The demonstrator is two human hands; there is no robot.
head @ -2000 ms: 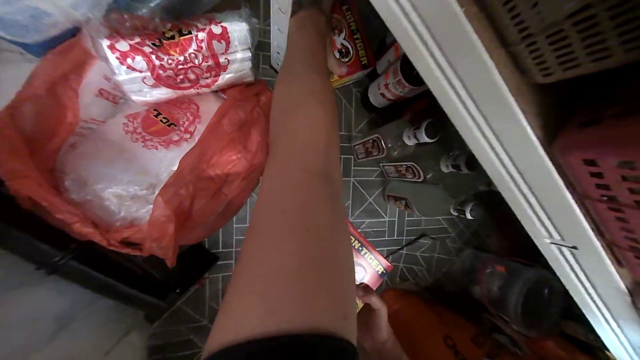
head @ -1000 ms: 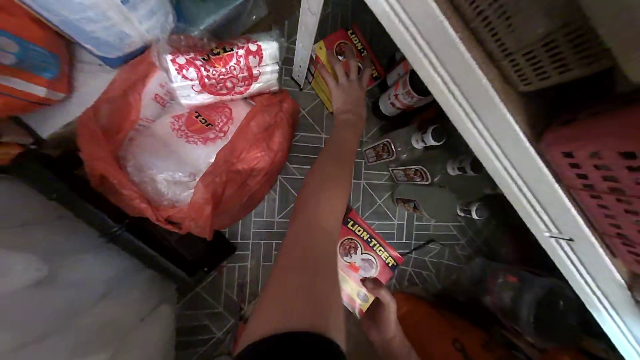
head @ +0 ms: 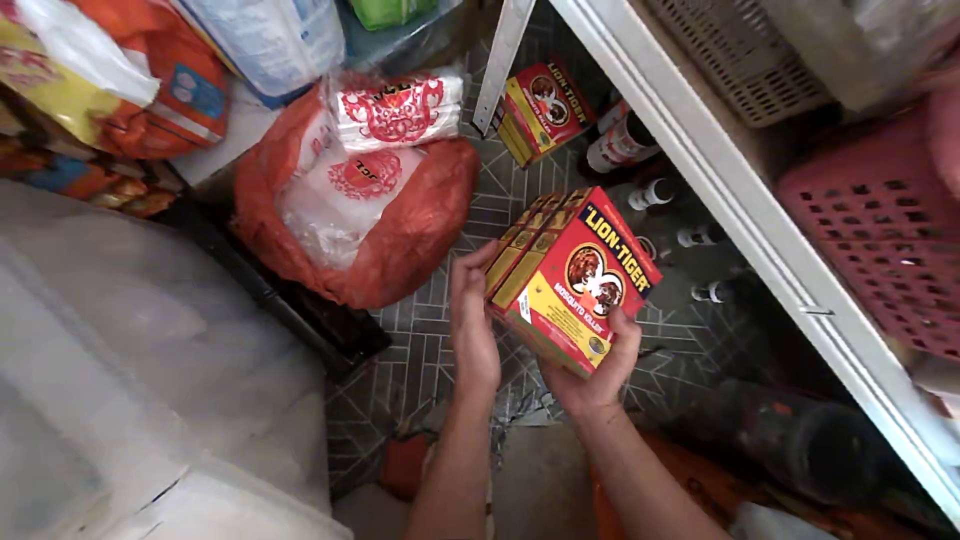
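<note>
Between my hands is a bundle of several red and yellow Lion-Tiger mosquito killer boxes [head: 574, 289], tilted with the printed front facing up. My left hand [head: 476, 322] presses the bundle's left side with its fingers. My right hand [head: 596, 367] grips the lower right corner, thumb on the front face. Beyond them, more boxes of the same kind [head: 546, 109] stand on the patterned floor beside a metal shelf post [head: 504, 64]. An open red plastic bag [head: 427, 232] holding white printed plastic packs [head: 401, 112] lies left of my hands.
Bottles with white caps [head: 651, 193] stand under the white shelf edge [head: 720, 217] at the right. Above it are a pink perforated basket [head: 870, 225] and a beige one [head: 727, 60]. A black frame [head: 262, 292] runs along the left, next to a pale covered mass [head: 150, 360].
My left hand has come back from the boxes by the shelf post to the bundle. The bundle, earlier low in my right hand, is now raised between both hands.
</note>
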